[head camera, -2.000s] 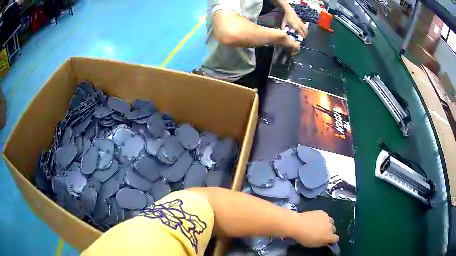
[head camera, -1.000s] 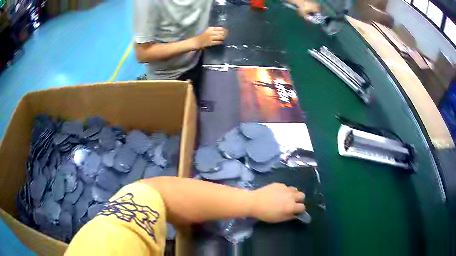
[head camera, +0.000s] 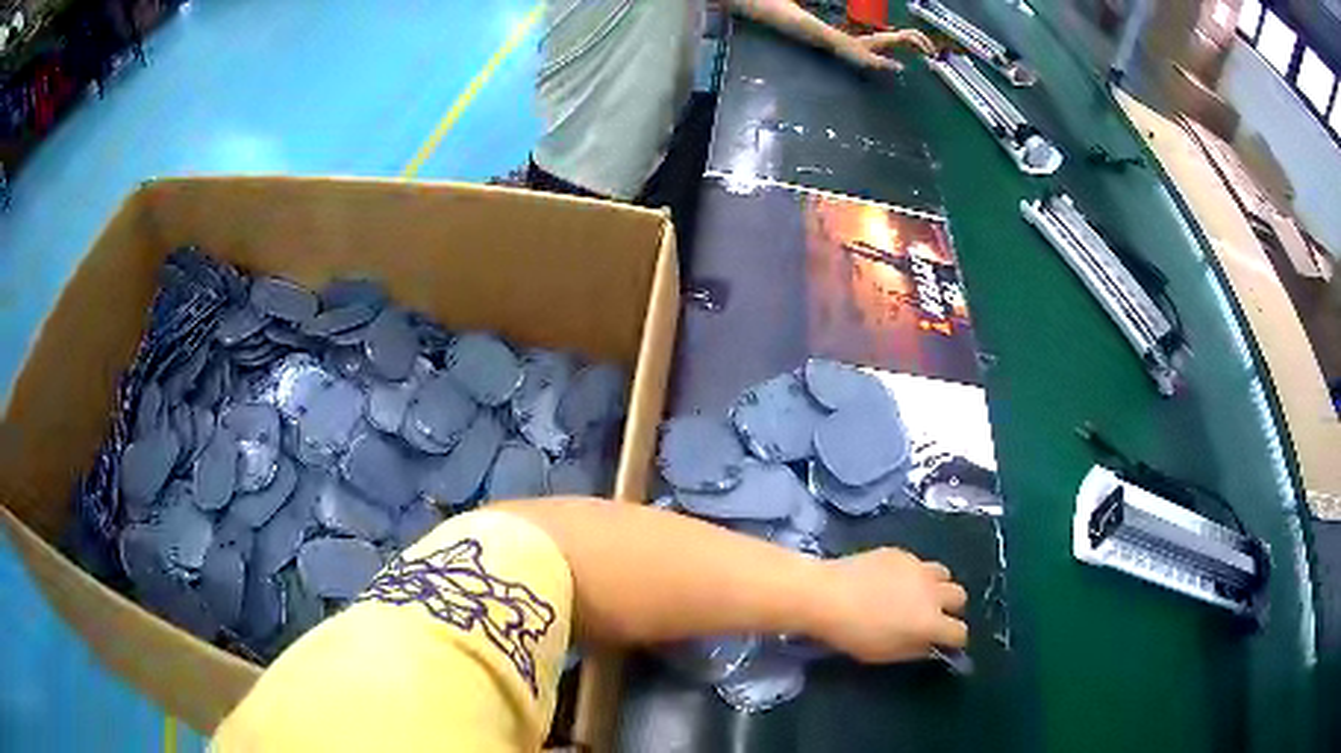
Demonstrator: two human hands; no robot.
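Note:
My left hand (head camera: 897, 606), on a bare arm from a yellow sleeve, is low over the black work surface. Its fingers are closed on a small grey piece whose edge shows below the fingertips, probably an end cap (head camera: 956, 661). My right hand is not in view. Loose grey oval end caps (head camera: 860, 446) lie in an overlapping pile just beyond my forearm, and more lie below it, partly hidden. The nearest housing (head camera: 1169, 544), white-silver with an open top, lies on the green belt to the right of my hand.
An open cardboard carton (head camera: 441, 243) full of grey caps stands at the left. More housings (head camera: 1110, 287) lie farther up the green belt (head camera: 1015, 353). A printed sheet (head camera: 890, 280) lies beyond the pile. A person (head camera: 610, 96) stands ahead, one hand at the belt.
The view has shifted. My left hand stays low beside the pile, holding the small grey piece. The other person's hands have moved from a small part over the work surface to the belt.

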